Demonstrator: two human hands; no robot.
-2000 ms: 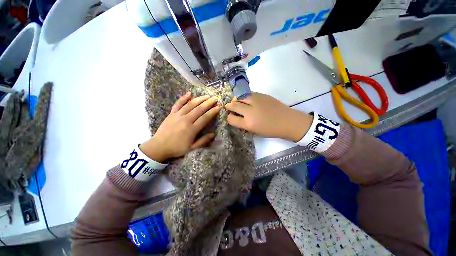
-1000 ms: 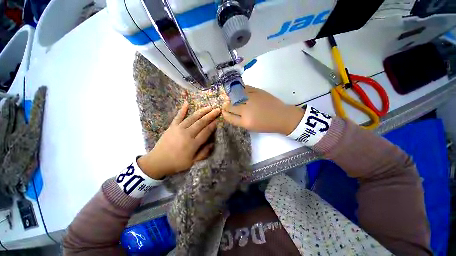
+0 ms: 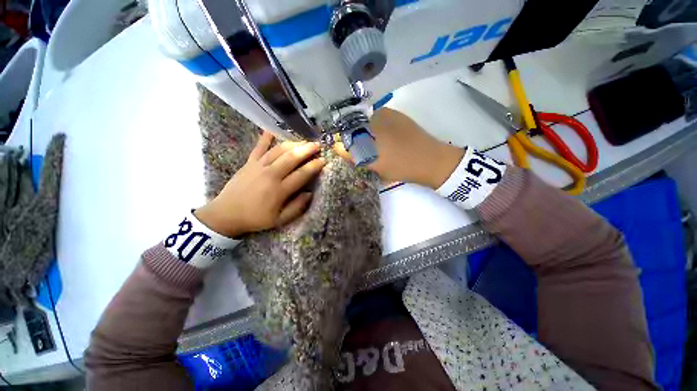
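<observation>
A grey-brown tweed piece [image 3: 321, 237] runs from behind the sewing machine head [image 3: 306, 46], under the needle area, and down over the table's front edge to the lap. My left hand [image 3: 264, 187] lies on the tweed left of the presser foot [image 3: 327, 137], fingertips close to it and fingers slightly spread, pressing the cloth. My right hand [image 3: 401, 149] is right of the foot, its fingertips at the cloth edge, partly hidden behind the grey-blue block [image 3: 361, 147]. Its exact grip is hidden.
Scissors with orange and red handles [image 3: 569, 141] and a yellow-and-black tool [image 3: 521, 95] lie right of the machine. A dark rounded rectangle [image 3: 636, 105] is at the far right. Stacked tweed pieces [image 3: 30, 221] lie at the far left. A blue crate [image 3: 225, 363] is below the table.
My left hand has moved up toward the foot. My right hand has shifted further behind the grey-blue block. The tweed hanging at the front has spread wider and swung slightly.
</observation>
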